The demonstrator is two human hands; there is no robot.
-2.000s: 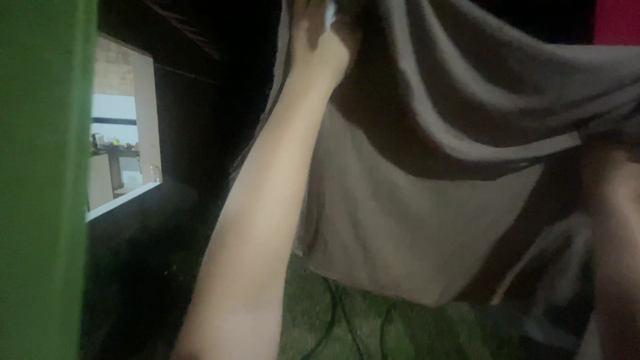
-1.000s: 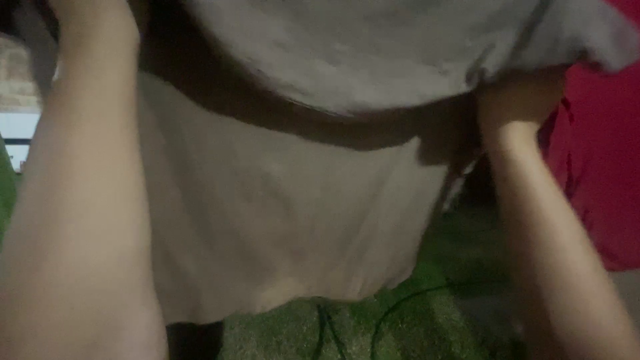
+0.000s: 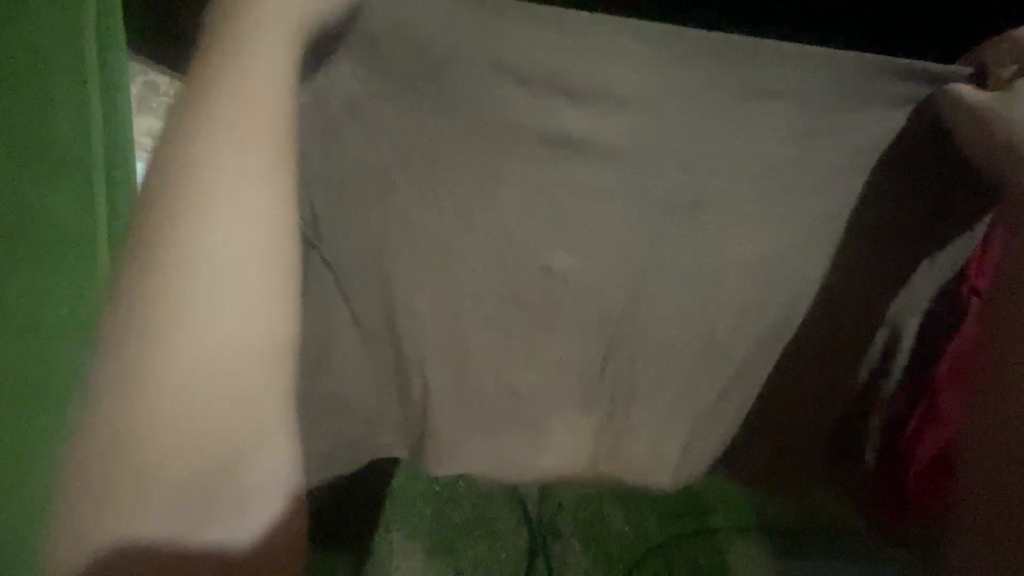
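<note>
A grey-brown cloth [image 3: 544, 264] hangs spread between my two raised hands, its top edge pulled nearly straight and its lower edge loose above the grass. My right hand [image 3: 988, 88] pinches the cloth's upper right corner at the right edge of the view. My left hand [image 3: 328, 16] is at the cloth's upper left, mostly cut off by the top of the frame; its fingers are hidden, so its grip does not show. My left forearm crosses the left part of the view. The picture is dim and blurred.
Green fabric [image 3: 56, 240] hangs along the left edge. A red cloth [image 3: 952, 376] hangs at the right, beside a whitish item. Below are green grass [image 3: 472, 528] and thin dark cords or hoses [image 3: 534, 528]. A patch of light wall shows behind my left forearm.
The cloth, draped in deep folds in the earlier frames, is now stretched flatter with a straight top edge. My right hand now shows at the upper right, farther from my left hand.
</note>
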